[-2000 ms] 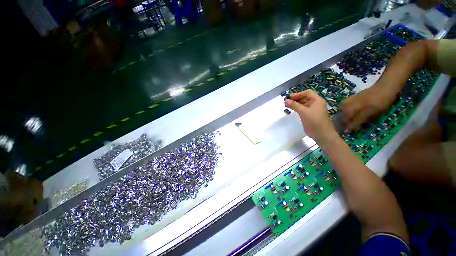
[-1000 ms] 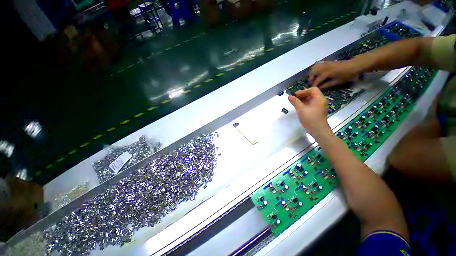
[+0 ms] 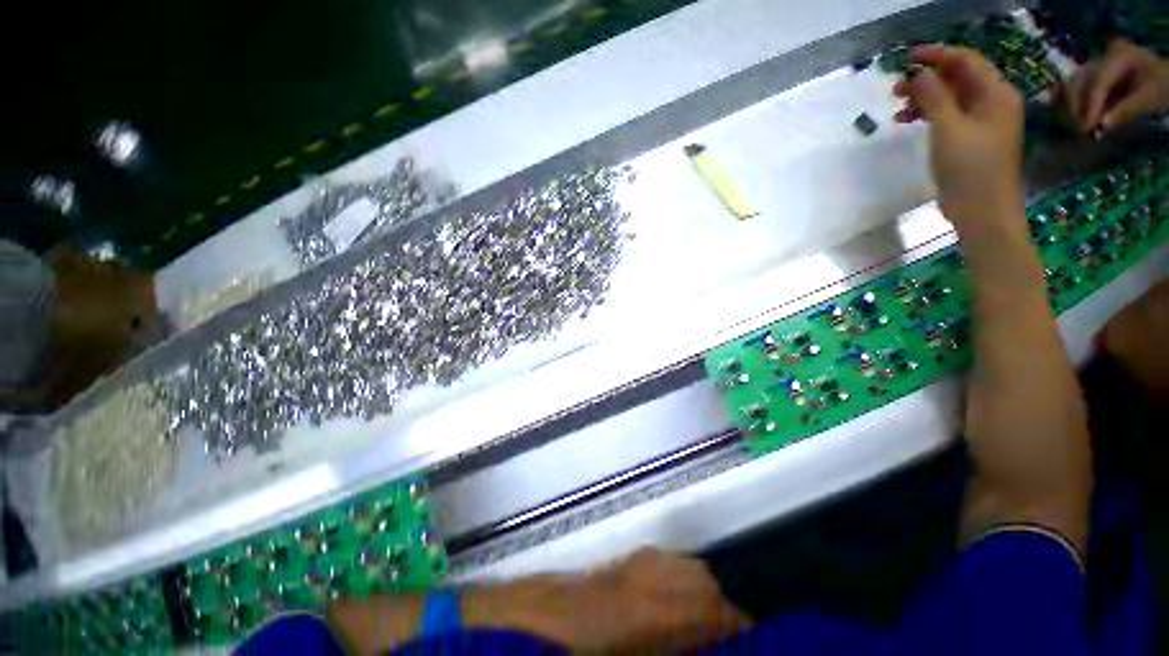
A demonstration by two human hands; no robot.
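My right hand [image 3: 974, 109] is over the white tray at the upper right, thumb and fingertips together around what looks like a small dark component [image 3: 913, 74]. Another dark component [image 3: 865, 124] lies on the tray just left of the fingertips. My left hand [image 3: 660, 596] is low at the bottom edge, with a blue strap [image 3: 441, 615] on its wrist; its fingers are blurred and partly cut off. A green circuit board strip [image 3: 833, 365] with small parts lies in the track, partly under my right forearm. Another board strip [image 3: 314, 557] lies at lower left.
A silvery component heap [image 3: 423, 308] fills the tray's middle, with a cream heap [image 3: 116, 461] at left. A thin yellowish stick [image 3: 722, 182] lies on the tray. A bag of components [image 3: 359, 218] is on the back ledge. Another person's hand [image 3: 1126, 87] is at the right.
The view has turned left and down. My left hand and the lower-left boards have come into view. The other person's hand is now further right of mine. My right hand remains beside the dark component pile.
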